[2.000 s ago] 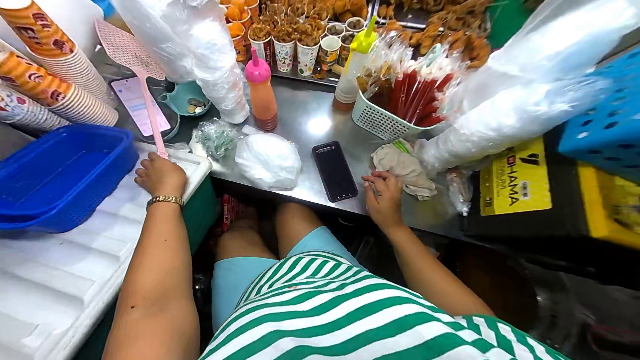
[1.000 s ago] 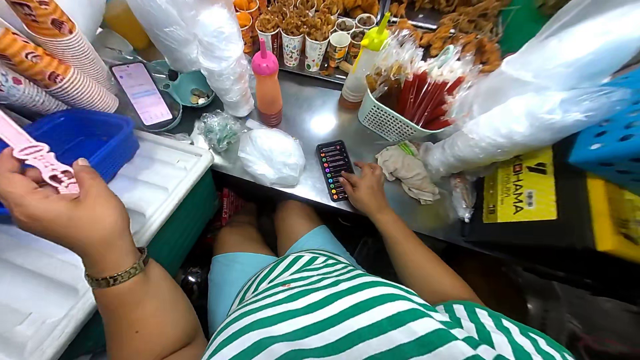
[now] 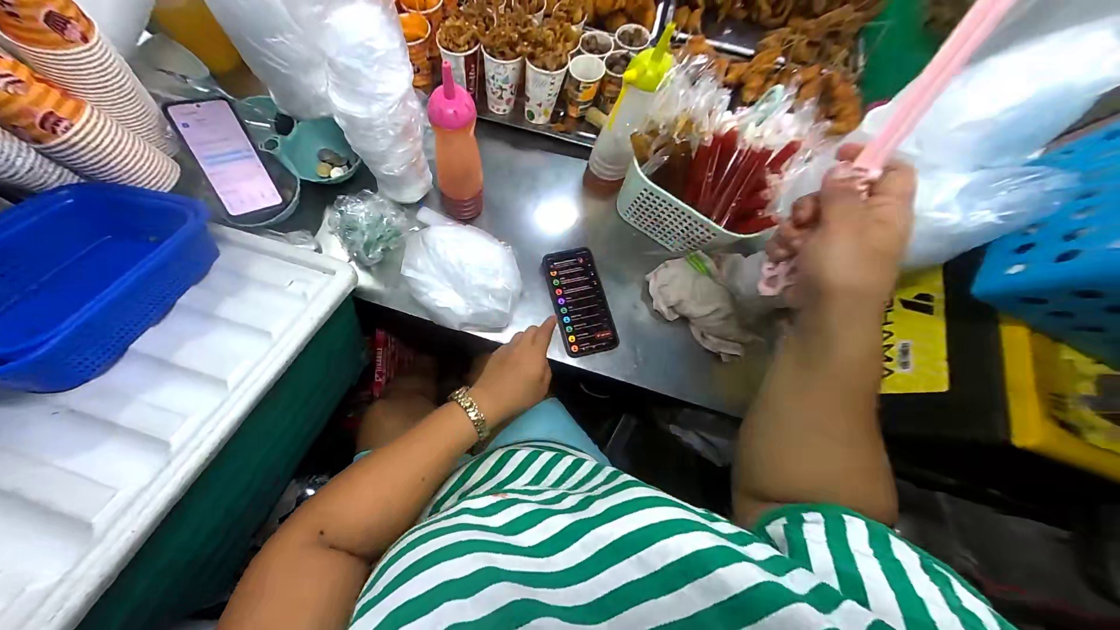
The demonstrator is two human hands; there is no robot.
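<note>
My right hand [image 3: 849, 227] is raised at the right, closed around the handle of a pink plastic fly swatter [image 3: 936, 79]; its head is out of view. Beneath that hand, a crumpled beige cloth [image 3: 700, 302] lies on the steel counter. My left hand [image 3: 516, 363], with a gold-coloured watch or bracelet at the wrist, is at the counter's front edge. Its index fingertip is at the lower left side of a black smartphone [image 3: 581, 302], whose lit screen shows a list. A knotted white plastic bag [image 3: 462, 276] lies left of the phone.
A pink-capped squeeze bottle [image 3: 456, 157], a yellow-capped bottle [image 3: 626, 114] and a pale basket [image 3: 669, 210] of wrapped sticks stand behind. Cups of fried food [image 3: 503, 79] line the back. At left are a blue basket [image 3: 96, 280] on a white cooler lid [image 3: 175, 394] and another phone [image 3: 225, 157].
The fly swatter has passed from my left hand to my right, which has risen from the phone. My left hand has come across to the phone. The phone's screen, dark at first, is lit.
</note>
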